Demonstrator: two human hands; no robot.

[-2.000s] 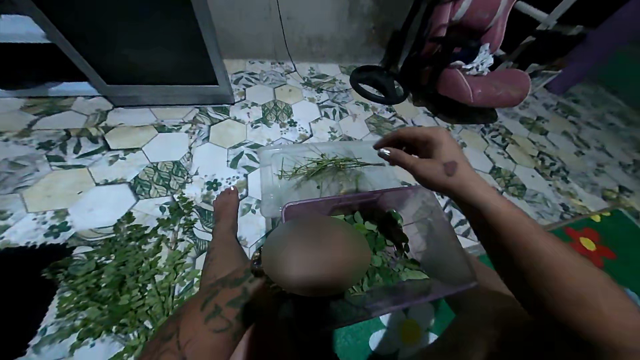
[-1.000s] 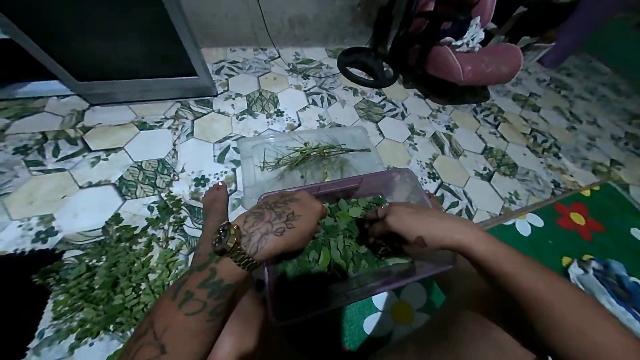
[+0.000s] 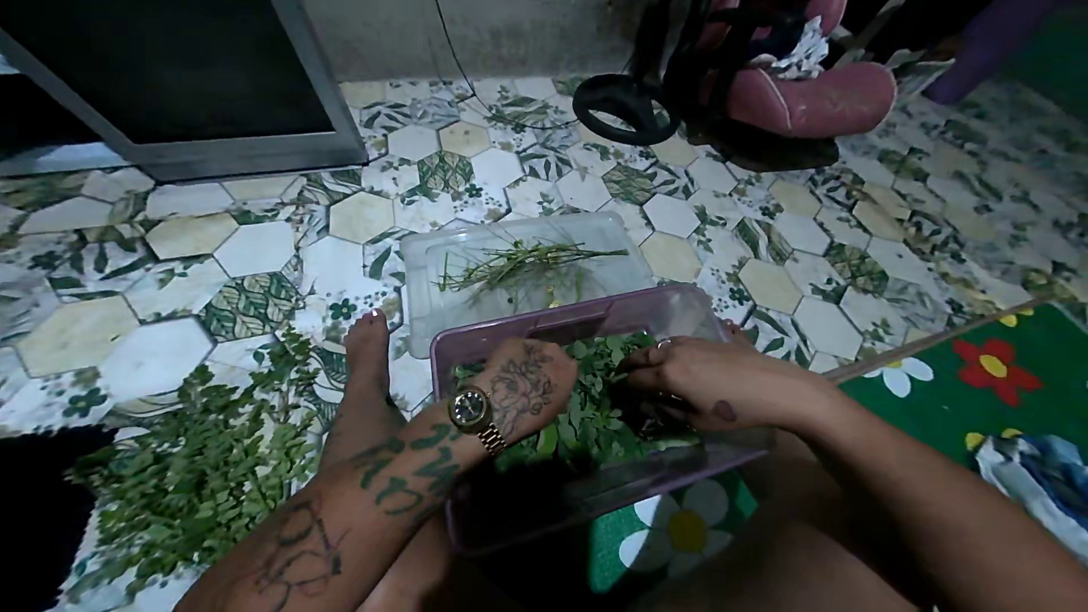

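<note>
A clear plastic bin with a purple rim (image 3: 510, 321) sits between my legs with green leaves (image 3: 586, 425) inside. My left hand (image 3: 531, 382), with a gold watch on the wrist, is over the leaves at the bin's left side, its fingers curled down and mostly hidden. At the right side of the bin my right hand (image 3: 688, 378) reaches into the leaves beside a dark patch; whether it grips anything is not visible. Just beyond, a translucent lid (image 3: 433, 297) lies on the floor and bears thin green stems (image 3: 527, 262).
Leafy branches (image 3: 204, 459) lie on the tiled floor at left. A green floral mat (image 3: 918, 416) extends under the bin to the right, with crumpled cloth (image 3: 1037, 484) on it. Farther back stand a grey-framed panel (image 3: 246, 157) and a pink-seated wheeled item (image 3: 816, 98).
Two seconds ago my right hand was raised above the lid's right side; it has since come down into the bin. Compared with one second ago, both hands remain at the leaves.
</note>
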